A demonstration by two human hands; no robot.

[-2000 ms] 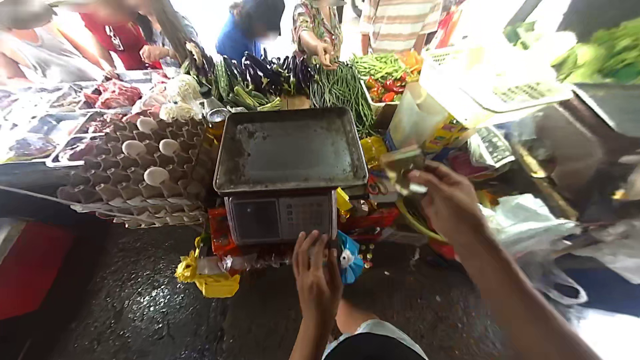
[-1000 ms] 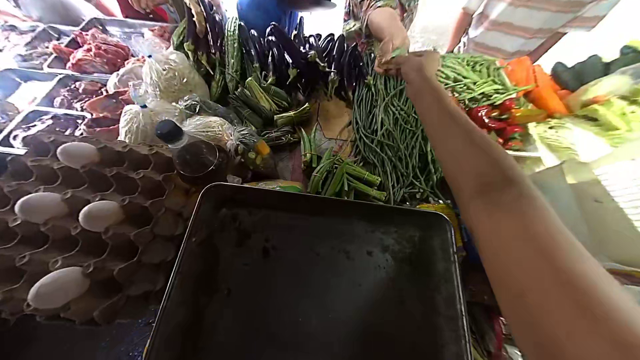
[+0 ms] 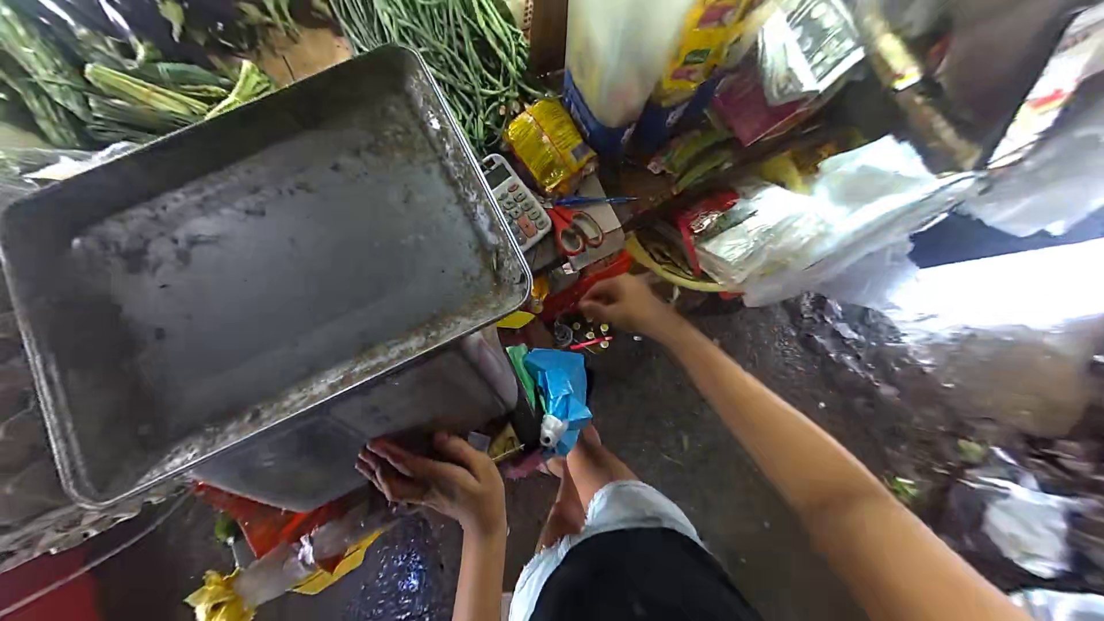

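Note:
A large worn metal tray (image 3: 293, 250) of a weighing scale fills the left of the head view. Below its front edge, my left hand (image 3: 440, 479) rests against the scale's body (image 3: 354, 423), fingers spread and partly in shadow. My right hand (image 3: 625, 306) is right of the tray's corner, fingers curled, over a red container (image 3: 586, 285) and small bottles (image 3: 591, 332); whether it holds anything is hidden. Just above it lie orange-handled scissors (image 3: 576, 231), a blue pen (image 3: 595, 200) and a white calculator (image 3: 520, 203). A blue plastic bag (image 3: 561, 392) hangs between my hands.
Long green beans (image 3: 448, 60) and other green vegetables (image 3: 164, 95) lie beyond the tray. A yellow packet (image 3: 548, 145) sits near the calculator. Clear plastic bags (image 3: 828, 224) drape over a yellow-rimmed basket (image 3: 660, 263) at right. The floor (image 3: 716, 466) looks dark and wet.
My right hand has moved back from another person's hand over the beans to beside the scale. The view has swung down and right. My left hand, unseen one second ago, is in view again.

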